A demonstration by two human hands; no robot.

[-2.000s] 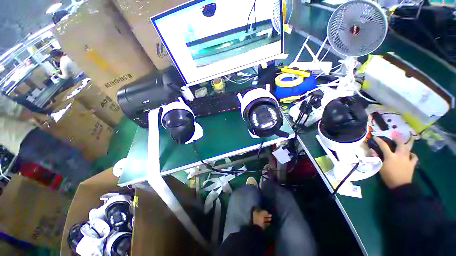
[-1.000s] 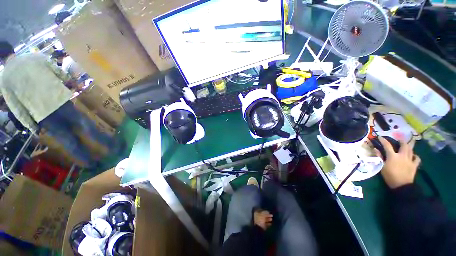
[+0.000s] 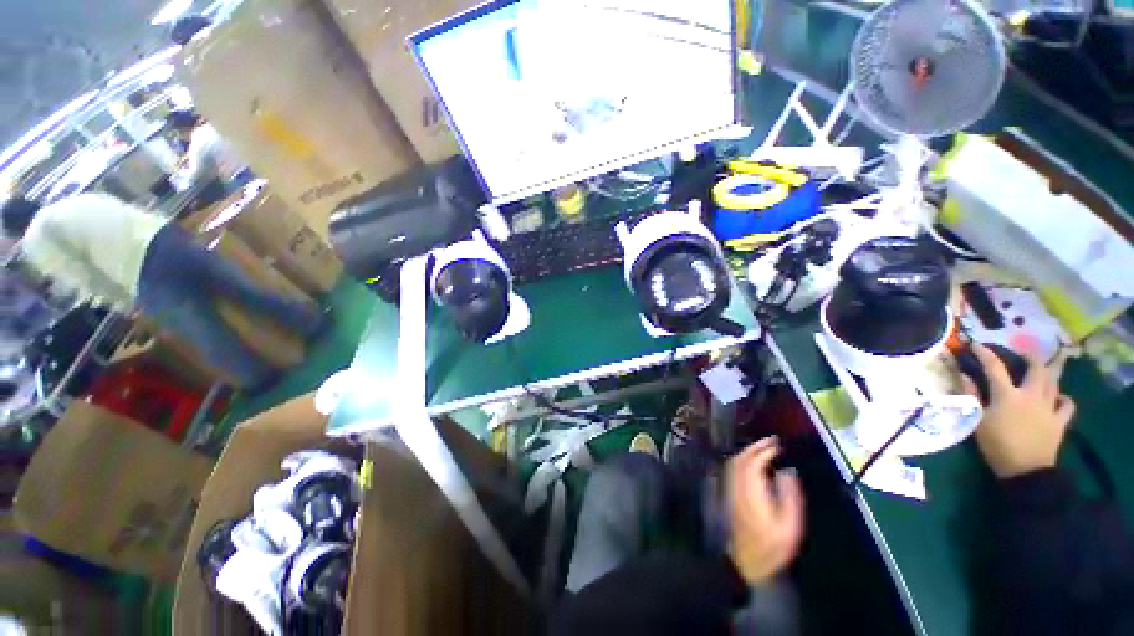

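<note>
My right hand [image 3: 1022, 420] rests on a black mouse [image 3: 991, 365] on the mouse pad [image 3: 1014, 321] at the right. My left hand [image 3: 764, 509] is raised over my lap, blurred, with fingers apart and nothing seen in it. A dome camera [image 3: 889, 298] with a black ball head and white housing stands on the bench just left of my right hand. Two more, a middle camera [image 3: 679, 283] and a left camera [image 3: 475, 293], stand before the keyboard [image 3: 562, 254]. The monitor [image 3: 585, 93] shows a mostly white picture.
An open carton [image 3: 396, 537] with several cameras stands at lower left. A fan [image 3: 928, 65] and a long white-yellow box [image 3: 1042, 230] are at the right. A yellow ring on blue [image 3: 761, 199] lies beside the monitor. A bent-over person [image 3: 162, 280] is at the far left.
My left hand has risen from my lap and moved right. The camera picture on the monitor has changed. The person at left now bends over. The whole view has shifted slightly.
</note>
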